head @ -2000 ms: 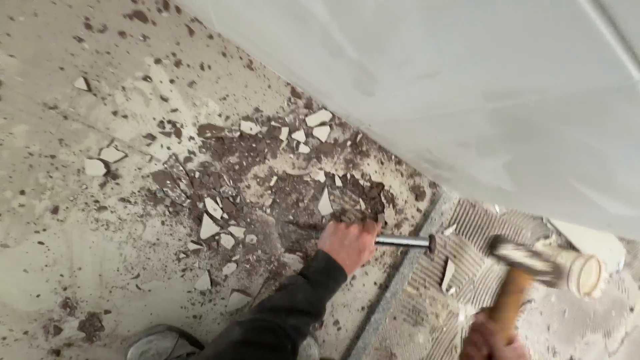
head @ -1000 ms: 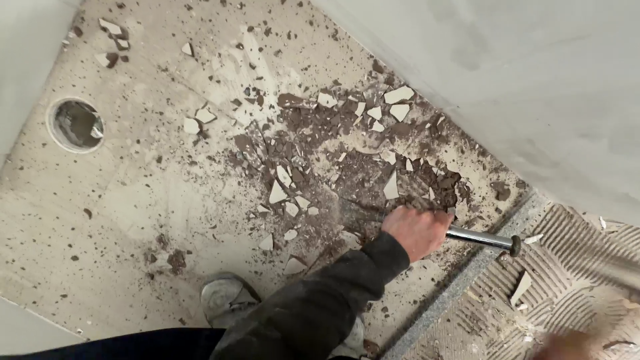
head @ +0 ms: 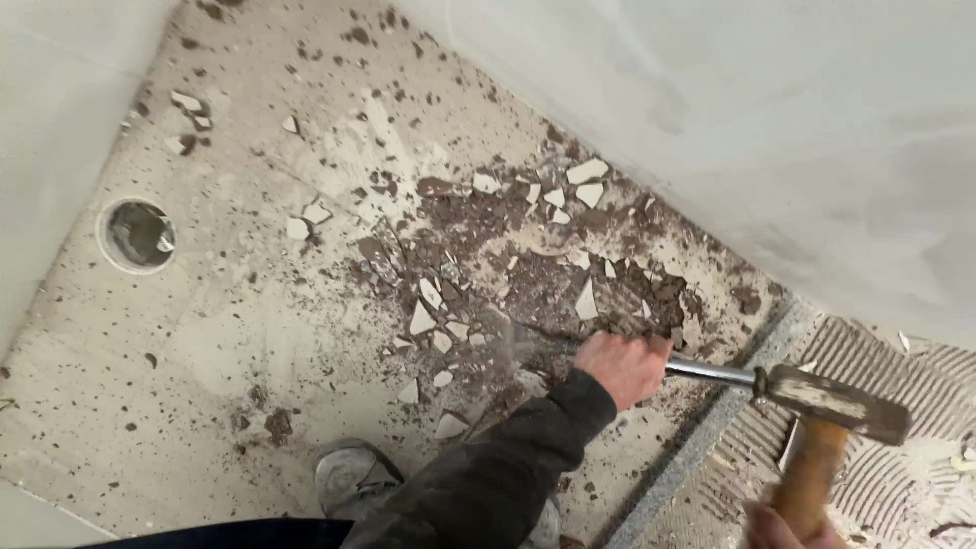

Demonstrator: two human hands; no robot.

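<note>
My left hand (head: 624, 367) is closed around a metal chisel (head: 709, 370), which lies low over the broken floor patch and points left; its tip is blurred among the debris. At the lower right, my right hand (head: 789, 526) grips the wooden handle of a club hammer (head: 839, 404). The hammer's steel head is at the chisel's struck end and appears to touch it. Around the chisel lie brown crumbled mortar (head: 488, 221) and white tile shards, one pointed shard (head: 586, 300) just above my left hand.
A round floor drain opening (head: 137, 235) lies at the left. A grey wall (head: 732, 137) borders the upper right, another stands at the left. A grey stone strip (head: 686, 457) separates the floor from ridged adhesive (head: 892, 465). My shoe (head: 354, 473) is at the bottom.
The hammer, raised off the chisel two seconds ago and mostly out of view one second ago, is now at the chisel's end. My left hand keeps its grip. The view has shifted.
</note>
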